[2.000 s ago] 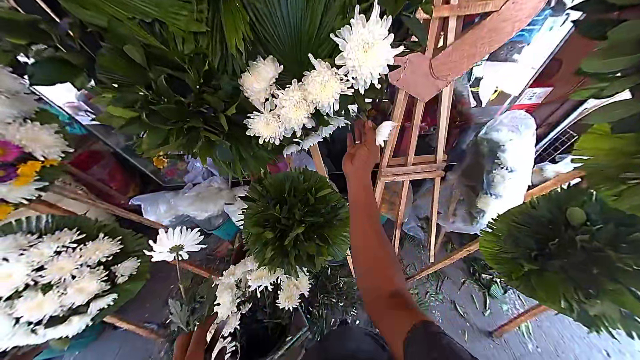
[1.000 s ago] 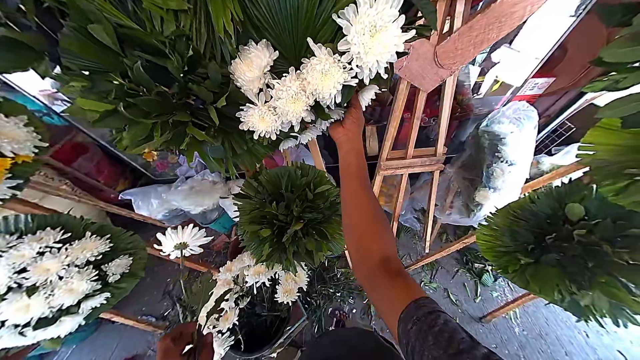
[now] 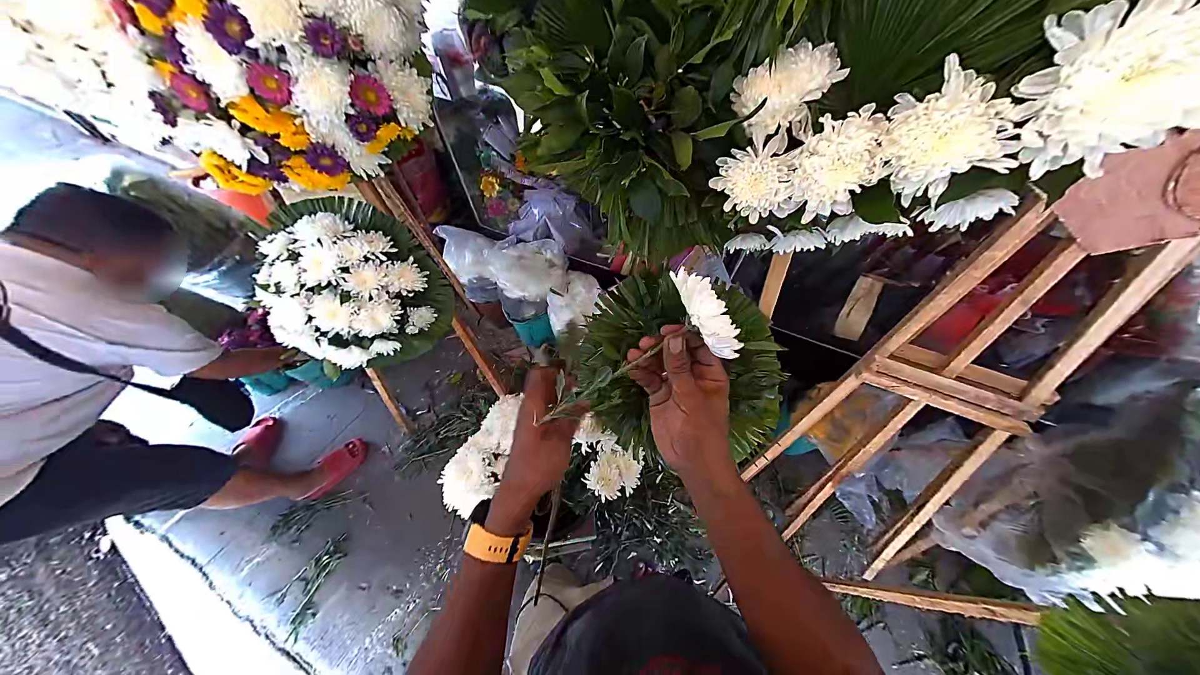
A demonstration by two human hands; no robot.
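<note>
My right hand pinches the stem of a white chrysanthemum just below its bloom. Toward the stem's lower, leafy end my left hand is closed; a small object, partly hidden, sticks up from its top, and I cannot tell what it is. Behind both hands stands a round arrangement of green palm leaves. More white chrysanthemums lie below and beside the left hand. A row of white chrysanthemums is set in the large leafy arrangement at the upper right.
A person stands at the left beside a round white flower arrangement. A wooden easel leans at the right, near plastic-wrapped flowers. Mixed flowers fill the upper left. Cut leaves litter the floor.
My right hand has come away from the white blooms of the large arrangement and down to the single chrysanthemum, which my left hand held low at the left. The view has swung left.
</note>
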